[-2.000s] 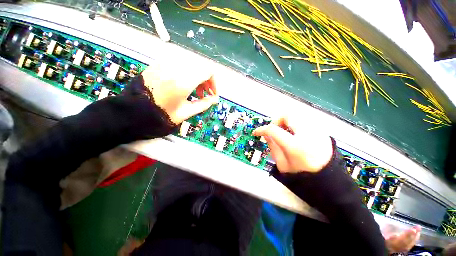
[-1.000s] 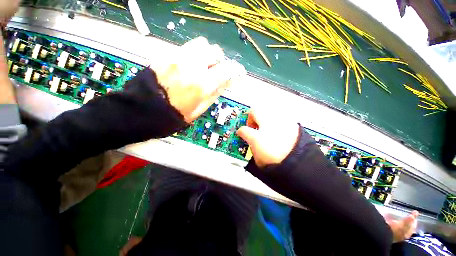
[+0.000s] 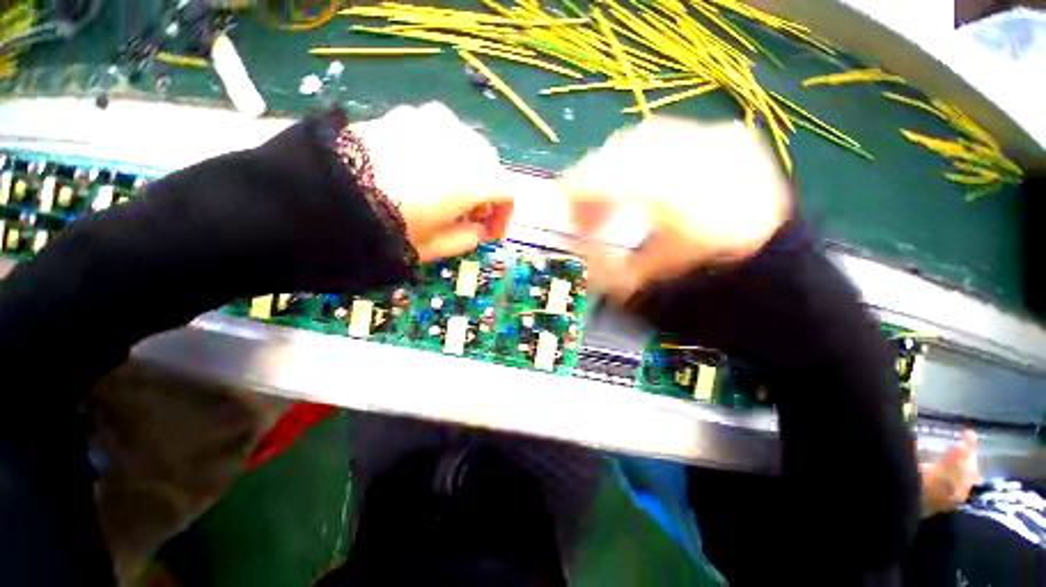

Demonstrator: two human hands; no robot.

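Observation:
A green circuit board panel [image 3: 459, 310] with pale transformer blocks lies in the metal-railed track in front of me. My left hand [image 3: 442, 184] is over the panel's back edge, thumb and fingertips close together; whether it holds a wire cannot be told. My right hand [image 3: 677, 201] is blurred and overexposed, over the back rail right of my left hand; its fingertips point left and their grip cannot be told. Yellow wires [image 3: 574, 46] lie in a loose pile on the green bench behind the rail. A thin yellow wire [image 3: 533, 312] seems to lie on the panel's right part.
More panels sit in the track at left [image 3: 57, 195] and right [image 3: 702, 376], with a dark track gap between. A white tube [image 3: 236, 76], white scraps [image 3: 321, 80] and dark small parts lie on the bench. Another person's hand [image 3: 950, 472] is at the lower right rail.
My right hand has moved from the panel up and right to the back rail. My left hand's fingertips now show near the panel's back edge. The view has shifted, and the panel's right end is now uncovered.

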